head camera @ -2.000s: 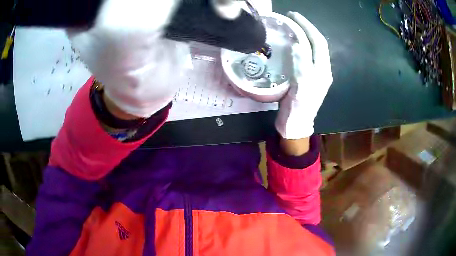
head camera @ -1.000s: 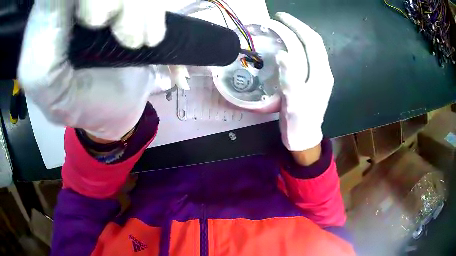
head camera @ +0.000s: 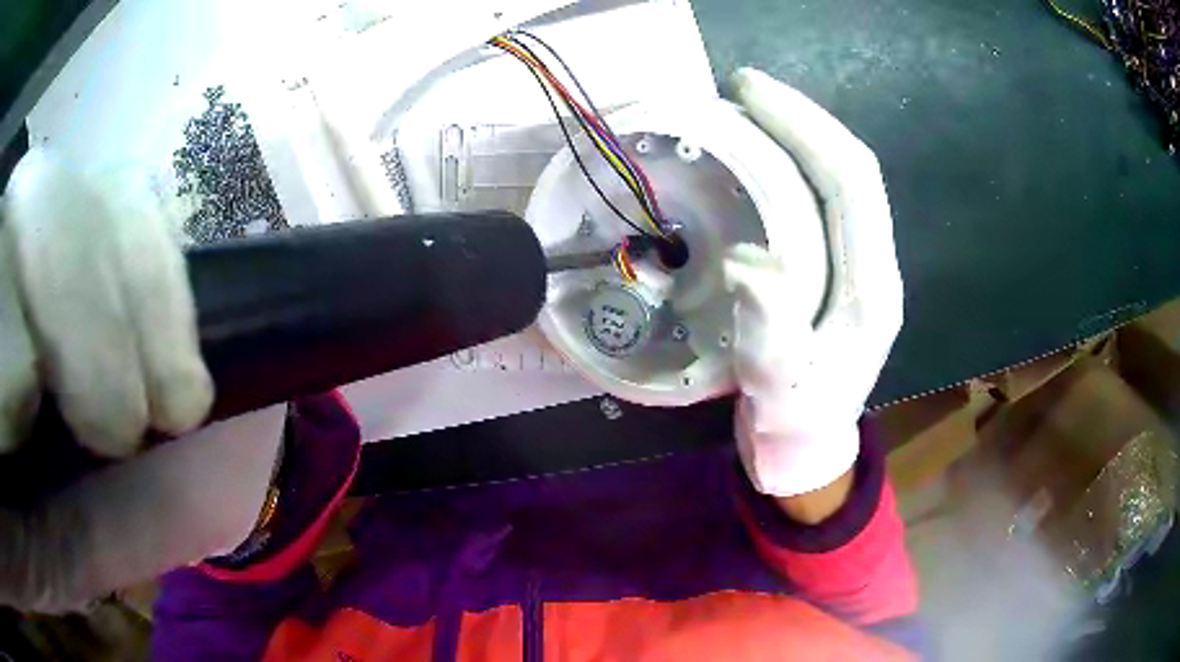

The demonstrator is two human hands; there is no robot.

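Note:
The white round base housing point(head camera: 705, 194) lies tilted open side up, with a round metallic motor point(head camera: 619, 320) inside. Thin red, yellow, black and purple lead wires point(head camera: 589, 129) run from its dark centre hole up and left. My gloved right hand point(head camera: 828, 285) grips the housing's right rim, thumb inside the edge. My gloved left hand point(head camera: 104, 304), cut off by the left edge, is wrapped around the thick black electric screwdriver point(head camera: 375, 298). Its bit reaches into the housing beside the wires and motor; the exact tip contact is unclear.
A heap of small dark screws point(head camera: 227, 162) lies on the white work sheet point(head camera: 97, 91). The dark green mat point(head camera: 983, 194) extends right. Wire harnesses point(head camera: 1156, 52) are at the top right corner. Cardboard boxes point(head camera: 1035, 401) stand below the bench edge at right.
The housing and both hands sit lower in the picture. The screwdriver has moved down and left, showing its bit. The lead wires and screw heap are more exposed.

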